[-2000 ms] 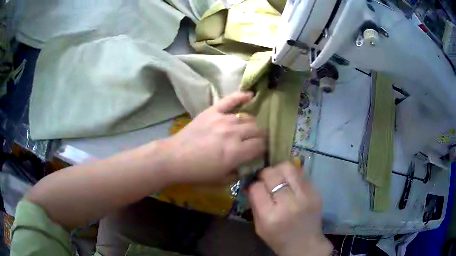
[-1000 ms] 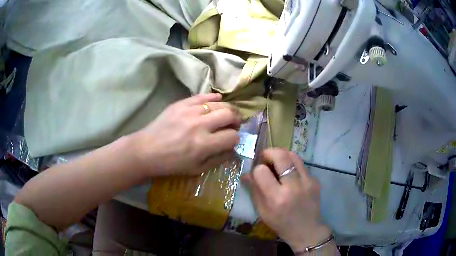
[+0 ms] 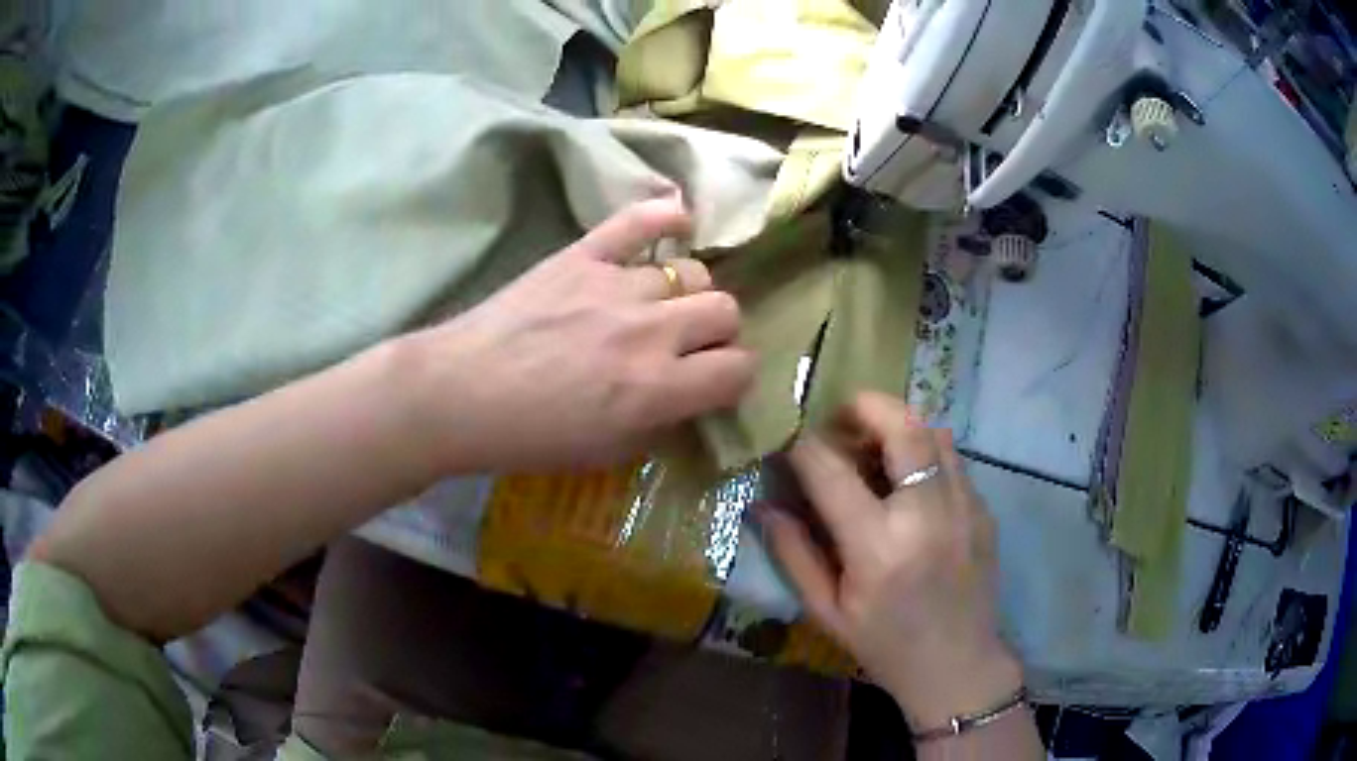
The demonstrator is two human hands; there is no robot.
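The pale grey-green sleeve panel [image 3: 313, 238] lies spread left of the machine head. Olive cloth, likely the cuff [image 3: 886, 327], runs from under the presser foot [image 3: 845, 223] towards me, with a narrow gap between it and the olive fold on its left. My left hand [image 3: 595, 350] grips the panel's edge, its fingers curled over the cloth left of the needle. My right hand [image 3: 900, 535] is near the front edge of the table, its fingertips closed on the near end of the olive cuff. Its thumb is partly blurred.
The white machine head [image 3: 982, 104] stands at the upper right. Spare cuffs [image 3: 1158, 431] lie stacked right of the needle, with dark thread snips [image 3: 1223, 580] beside them. Yellow-orange tape [image 3: 581, 550] covers the table's front. Yellow-green sewn pieces [image 3: 781, 60] are heaped behind the needle.
Since one second ago, the olive cloth has come further towards me between the hands, covering part of the shiny plate. My left hand has risen slightly with the panel's edge. The view has shifted slightly.
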